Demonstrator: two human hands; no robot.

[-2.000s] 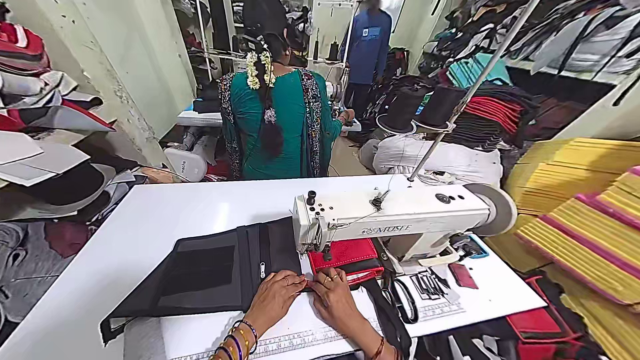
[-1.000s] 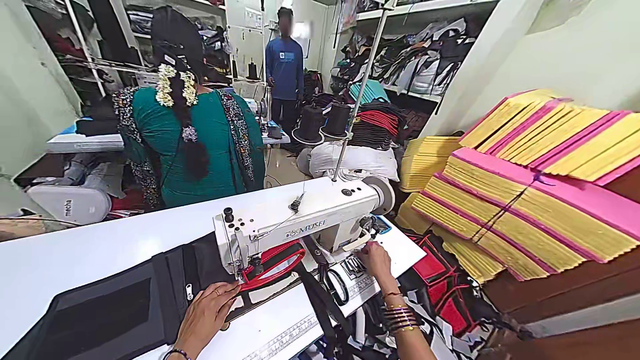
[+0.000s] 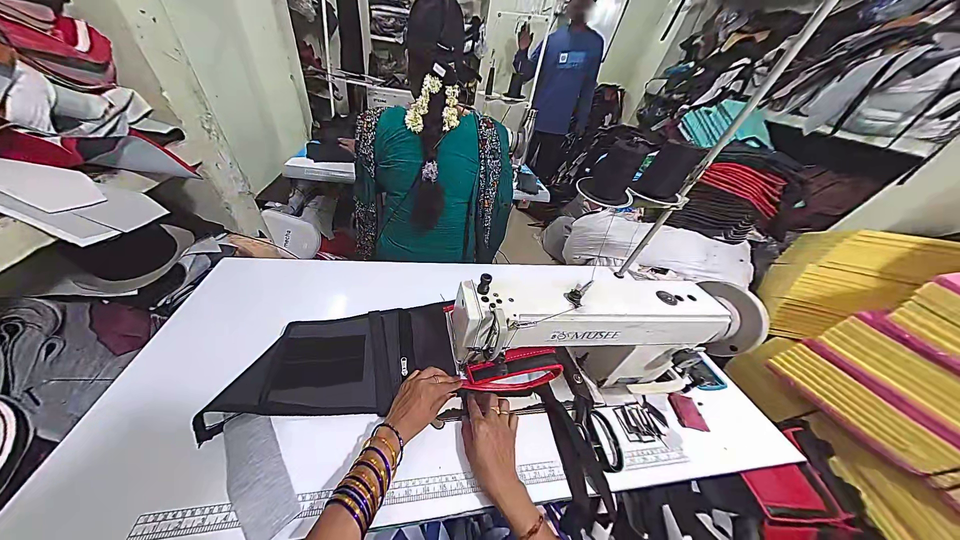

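A white sewing machine (image 3: 592, 326) stands on the white table, a black fabric piece with a zipper (image 3: 319, 364) lying flat to the left of its needle area. My left hand (image 3: 421, 401), bangles on the wrist, rests on the fabric edge near the zipper pull, fingertips at a red-trimmed black piece (image 3: 514, 371) below the machine head. Just in front of that piece, the fingers of my right hand (image 3: 491, 435) press near its edge; whether they grip it is hidden. Black straps (image 3: 566, 435) hang over the table's front edge.
Scissors (image 3: 604, 442), small metal tools (image 3: 640, 422) and a maroon scrap (image 3: 688, 412) lie right of my hands. Stacked yellow pieces (image 3: 862, 382) stand at the right. A person in green (image 3: 427, 180) sits beyond the table; another in blue (image 3: 566, 71) stands farther back.
My right hand has moved from the right side of the machine back to the fabric beside my left hand. The view has swung left since one second ago.
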